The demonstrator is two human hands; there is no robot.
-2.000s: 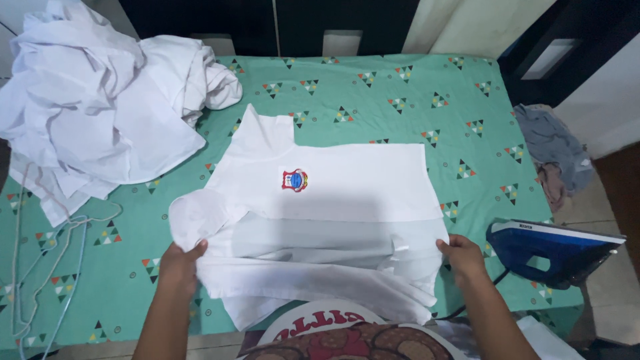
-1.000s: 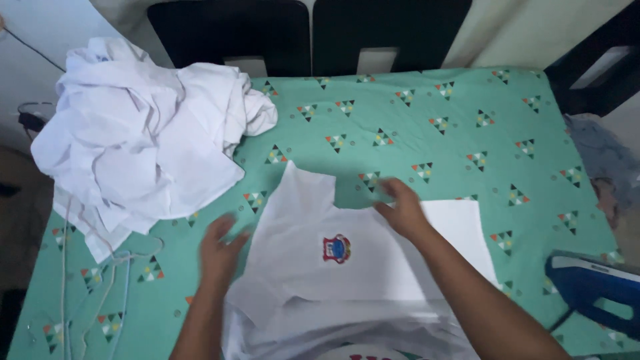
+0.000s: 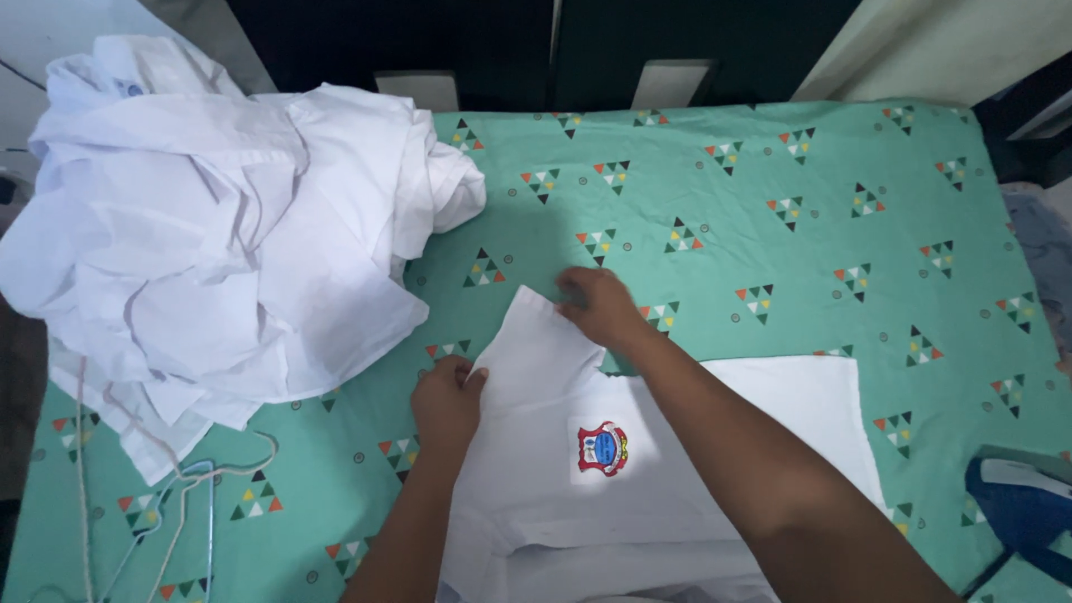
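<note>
A white short-sleeved shirt (image 3: 536, 469) with an embroidered badge (image 3: 601, 449) lies on the green patterned cloth (image 3: 737, 251), its lower part running out of view at the bottom. One sleeve (image 3: 536, 343) points up and away from me. My left hand (image 3: 450, 398) is at the left edge of the shirt by that sleeve, thumb and fingers close together on the fabric. My right hand (image 3: 596, 306), somewhat blurred, is at the right corner of the sleeve's end with its fingers curled; whether it grips the fabric is unclear.
A large heap of white garments (image 3: 218, 226) lies at the left. Several wire hangers (image 3: 197, 477) are below it. A blue iron (image 3: 1017, 511) rests at the right edge, its cord running down. Dark panels (image 3: 419, 42) stand behind the far edge, with a pale curtain (image 3: 904, 50) beside them.
Two seconds ago both hands were at the shirt's near corners; now both are by the sleeve. Since one second ago my left hand has come onto the shirt's left edge. The view has shifted.
</note>
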